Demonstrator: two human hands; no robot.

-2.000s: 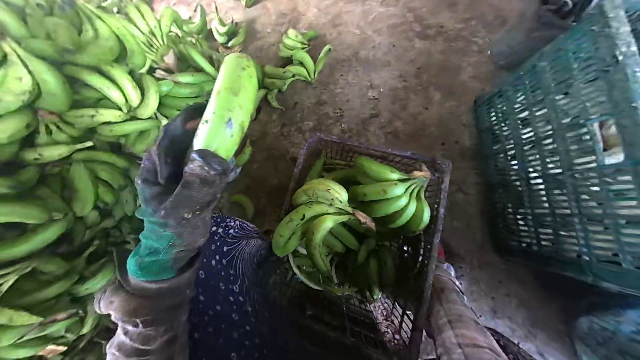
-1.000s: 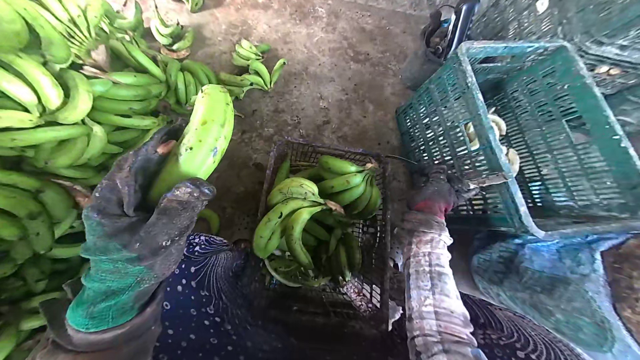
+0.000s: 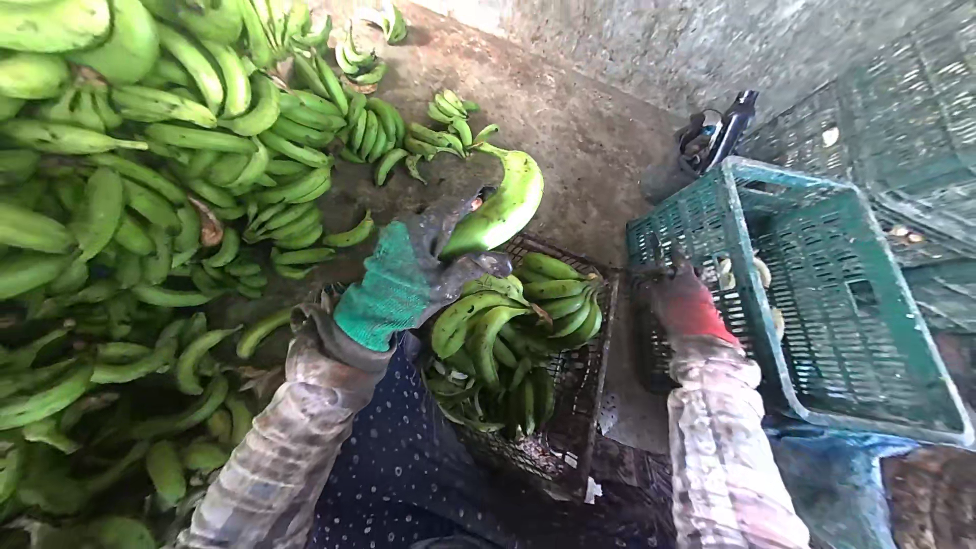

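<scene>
My left hand (image 3: 450, 252), in a green and dark soiled glove, grips a large green plantain (image 3: 515, 202) above the far left side of a dark plastic crate (image 3: 602, 366). Bunches of green bananas or plantains (image 3: 488, 328) lie in that crate. My right hand (image 3: 679, 293), in a red and dark glove, is beside the near left wall of a green plastic crate (image 3: 846, 305). A thin dark item, perhaps a blade, shows at its fingers; blur hides what it is.
A large heap of green bananas or plantains (image 3: 175, 213) covers the left side. Small bunches (image 3: 450, 130) lie on the concrete floor. More green crates (image 3: 907, 130) stand at the right, near a rough wall (image 3: 595, 38). Blue plastic (image 3: 831, 488) lies below the green crate.
My left hand has moved right with the plantain, from beside the heap to over the dark crate. My right hand, not seen two seconds ago, is in view. The view has shifted.
</scene>
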